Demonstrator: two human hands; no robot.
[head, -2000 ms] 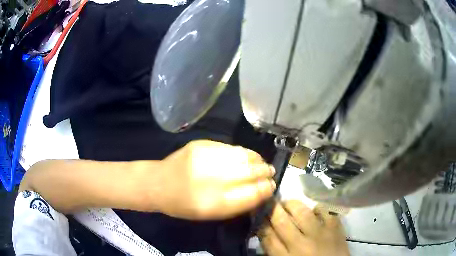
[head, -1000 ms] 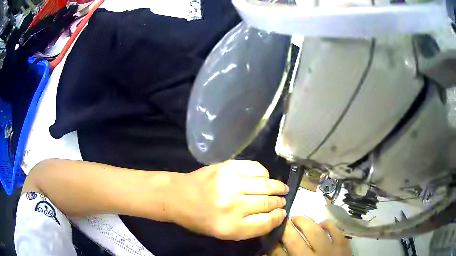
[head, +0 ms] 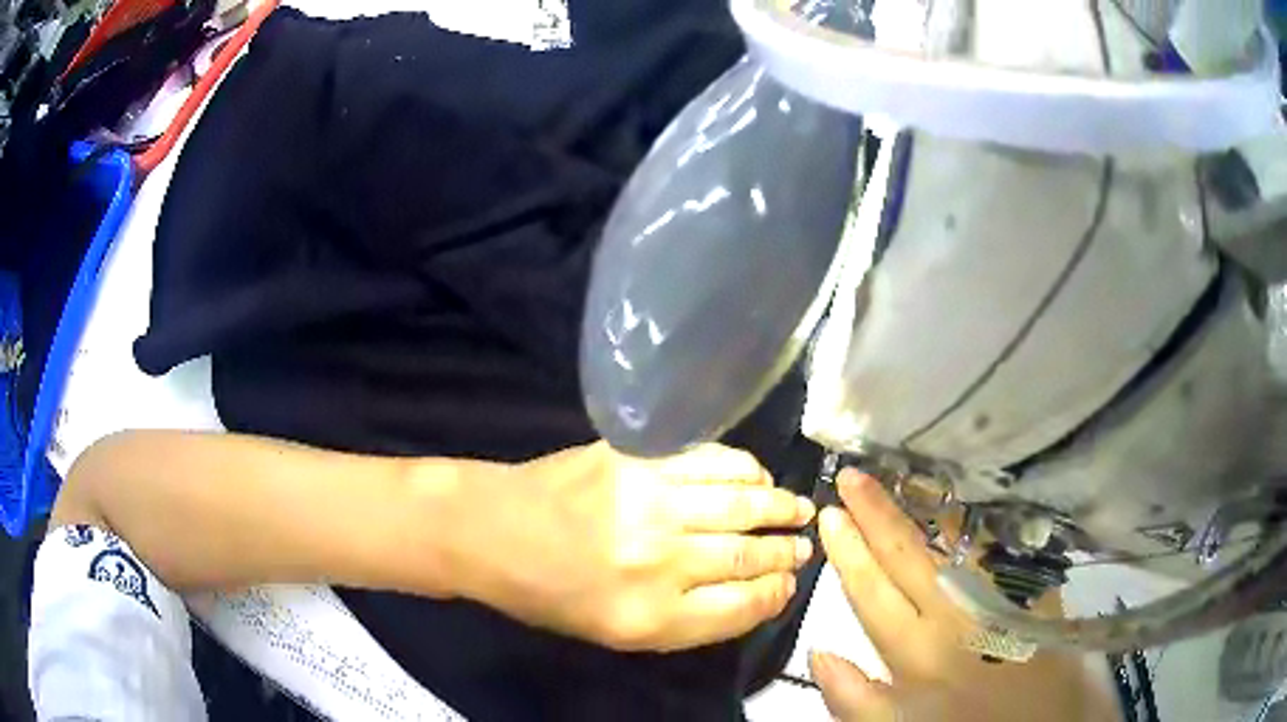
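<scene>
A large limp black garment piece (head: 381,282) spreads under the off-white sewing machine head (head: 988,296). My left hand (head: 635,550) lies on it with its fingers close together, and their tips hold the cloth's right edge beside the needle area. My right hand (head: 932,621) is right of that edge, thumb and fingers apart, with two fingertips at the presser foot area (head: 833,466). The machine head partly covers this hand. The needle is too small to make out, and the black strip cannot be told apart from the cloth.
A grey glossy oval cover (head: 727,268) and a white ring (head: 1016,106) on the machine block part of the view. A blue basket (head: 85,296) and a red-orange basket rim (head: 212,78) stand at the left. Dark snips (head: 1133,684) lie at the lower right. A printed scale (head: 332,656) runs along the front edge.
My right hand has moved up from the strip below to the presser foot area, its fingers now extended and spread. My left hand stays on the cloth. The machine head sits farther right in view.
</scene>
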